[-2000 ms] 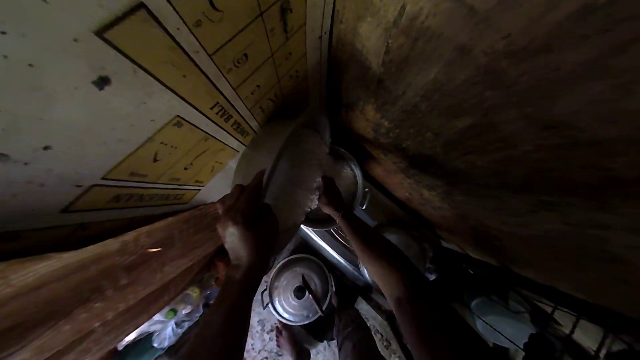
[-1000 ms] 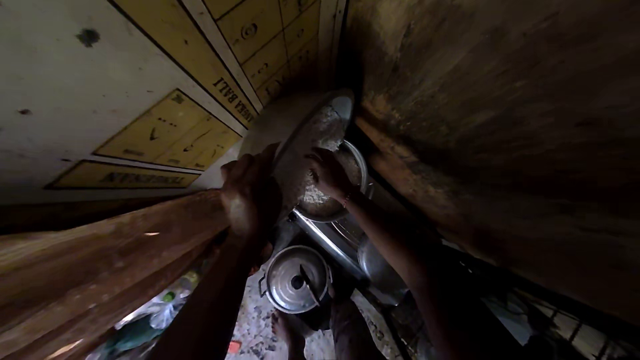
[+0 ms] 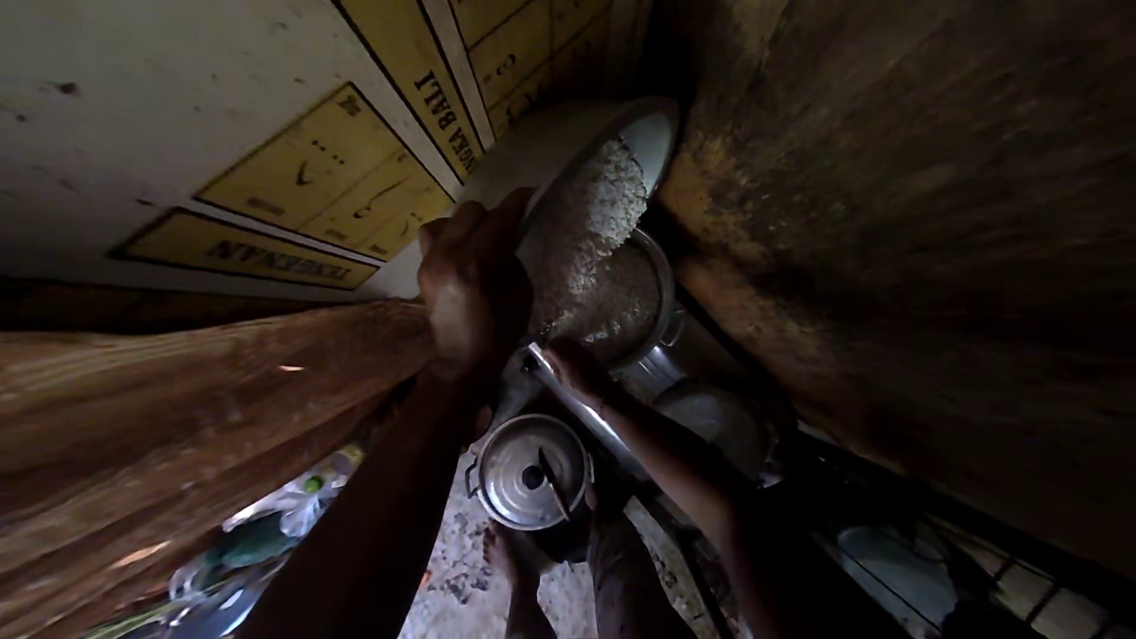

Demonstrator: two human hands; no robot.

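My left hand [image 3: 475, 280] grips the rim of a large metal basin [image 3: 658, 146], which is tilted on its side above a round metal pot [image 3: 664, 293]. Pale, grainy food, perhaps cooked rice [image 3: 612, 200], lies in the basin and reaches down to its lower edge. More of it, darker in the shade, fills the pot below. My right hand [image 3: 577, 371] is at the near edge of the basin and pot; its fingers are partly hidden, and whether they hold anything is unclear.
A lidded metal pot [image 3: 532, 484] with a knife [image 3: 555, 486] on its lid stands on the floor by my feet. Left are a brown cloth or wooden surface [image 3: 213, 382] and plastic bags [image 3: 302, 515]. A stained wall [image 3: 905, 177] rises on the right; a printed calendar [image 3: 328, 177] hangs at left.
My right hand has moved from inside the basin and pot area toward their near edge. More of the pale grain shows in the tilted basin. My left hand keeps its hold on the rim.
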